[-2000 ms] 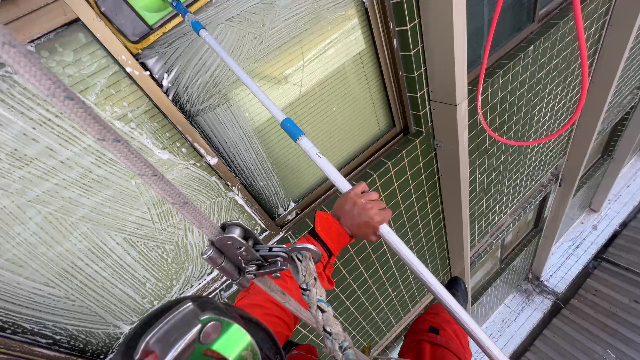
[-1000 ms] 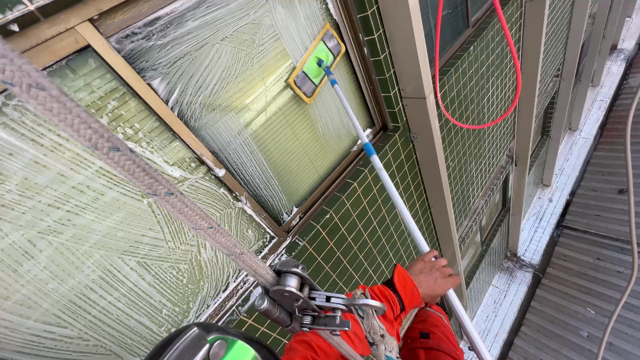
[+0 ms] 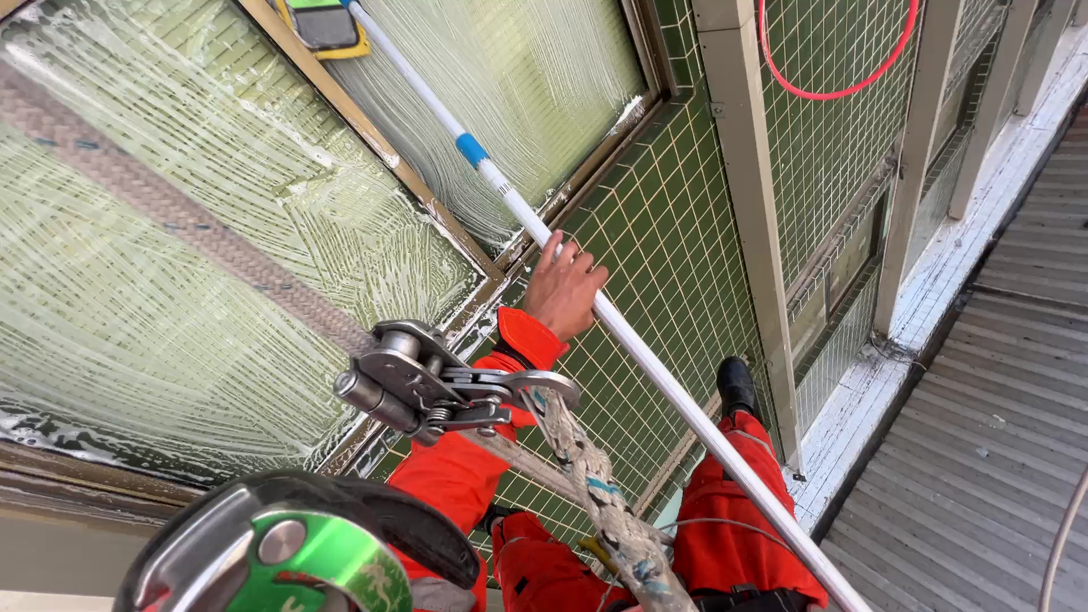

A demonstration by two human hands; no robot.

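Observation:
My left hand [image 3: 565, 285], in a red sleeve, is closed around a white extension pole [image 3: 654, 365] with a blue collar. The pole runs from the upper left to the bottom edge. At its upper end a flat washing pad [image 3: 327, 32], grey and green with a yellow edge, lies by the window frame, partly cut off. Soapy streaks cover the right window pane [image 3: 518, 93] and the left window pane [image 3: 212, 255]. My right hand is out of view. A metal rope grab [image 3: 425, 378] sits on a thick rope [image 3: 195, 229], left of my left forearm.
Below is a green and black descender [image 3: 314, 544]; a worn spliced rope [image 3: 595, 484] hangs from the rope grab. My shoe [image 3: 736, 387] is against the green tiled wall [image 3: 663, 229]. Beige vertical posts [image 3: 748, 170], a red hose [image 3: 837, 92] and a corrugated roof [image 3: 977, 408] lie right.
The pad has gone from the right part of the right pane to its upper left edge. The pole has swung left with my left hand still on it. The view has shifted.

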